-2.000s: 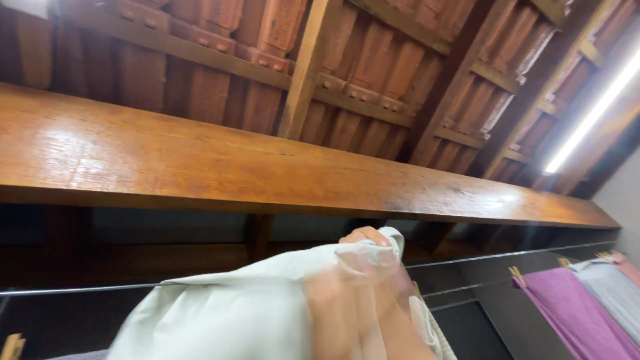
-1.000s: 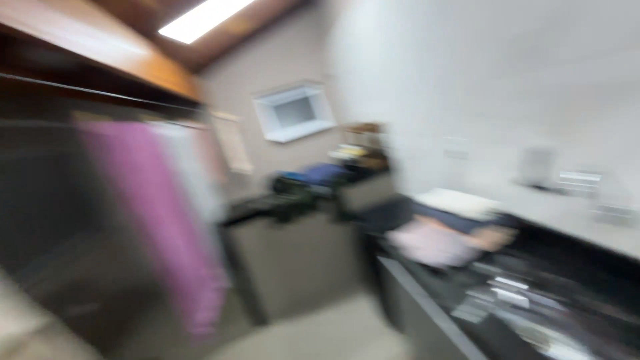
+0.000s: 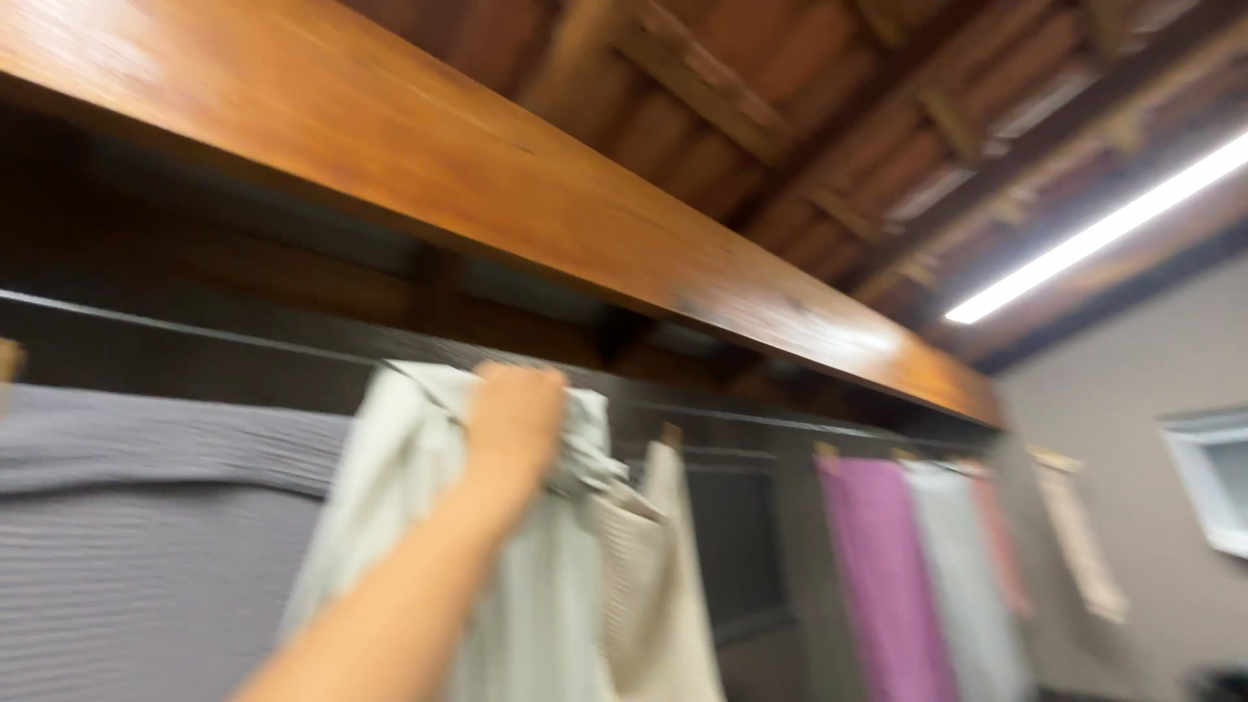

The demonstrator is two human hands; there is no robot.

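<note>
My left hand (image 3: 517,414) is raised on a forearm that comes up from the bottom left. Its fingers are closed on the top of a pale green garment (image 3: 526,585), up at the clothesline (image 3: 214,333). The garment hangs down in folds on both sides of my wrist. Just right of it hangs a beige cloth (image 3: 634,565), and a grey ribbed cloth (image 3: 156,546) is on its left. Blur hides the exact finger positions. My right hand is out of view.
A varnished wooden beam (image 3: 487,166) runs above the line, under a tiled roof with a lit tube lamp (image 3: 1102,229). Farther right hang a purple cloth (image 3: 887,575), a light grey cloth (image 3: 965,565) and a narrow beige cloth (image 3: 1077,536), near a small window (image 3: 1219,478).
The view swung toward the counter side one second ago and is back at the line. The pale green garment, bunched up near the line two seconds ago, now hangs down from it.
</note>
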